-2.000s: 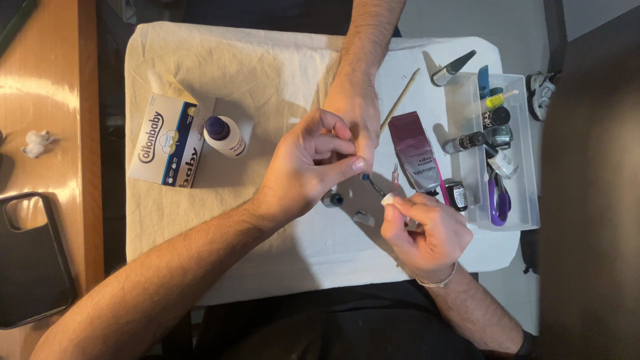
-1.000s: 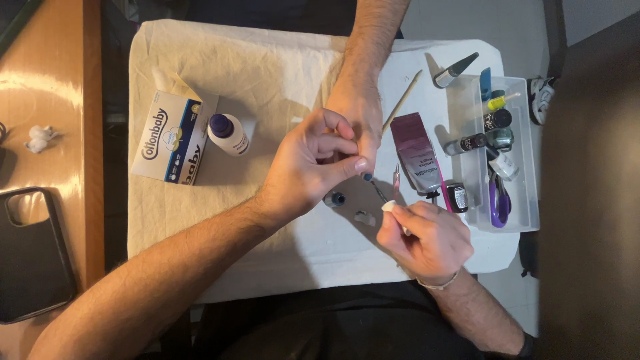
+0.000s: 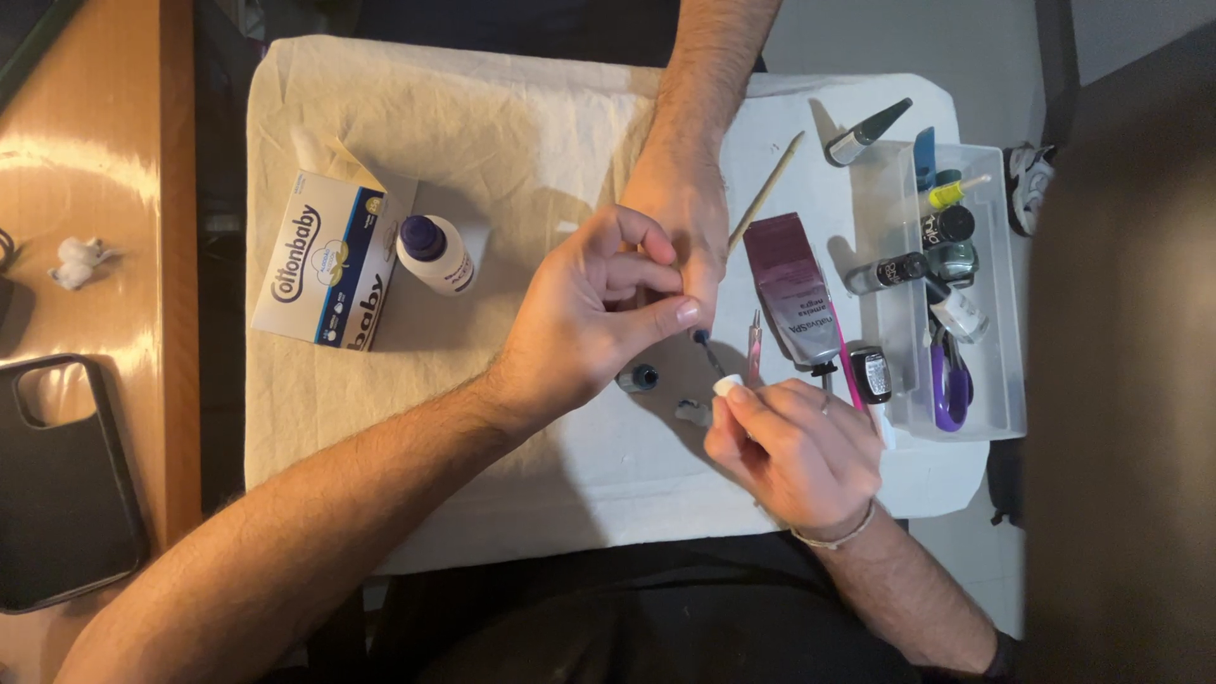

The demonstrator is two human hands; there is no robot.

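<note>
With my left hand (image 3: 598,304) I grip a finger of another person's hand (image 3: 679,204), which reaches in from the top. My right hand (image 3: 798,446) pinches the white cap (image 3: 728,385) of a nail polish brush. The brush (image 3: 712,356) points up and left, its tip at the dark blue nail (image 3: 700,336) of that finger. An uncapped bottle of dark polish (image 3: 644,378) stands below my left fingers. A blue-stained cotton piece (image 3: 693,411) lies left of my right hand, and a metal-tipped pink tool (image 3: 754,347) lies just above it.
On the cloth-covered table (image 3: 456,494) are a cotton box (image 3: 323,261), an acetone bottle (image 3: 435,252), a wooden stick (image 3: 768,190), a cream tube (image 3: 793,285) and polish bottles. A clear tray (image 3: 1007,285) holds more polishes and purple-handled scissors (image 3: 950,380). A phone case (image 3: 66,484) lies at far left.
My left hand and the other person's hand have stayed nearly in place. My right hand still holds the capped brush near the same finger.
</note>
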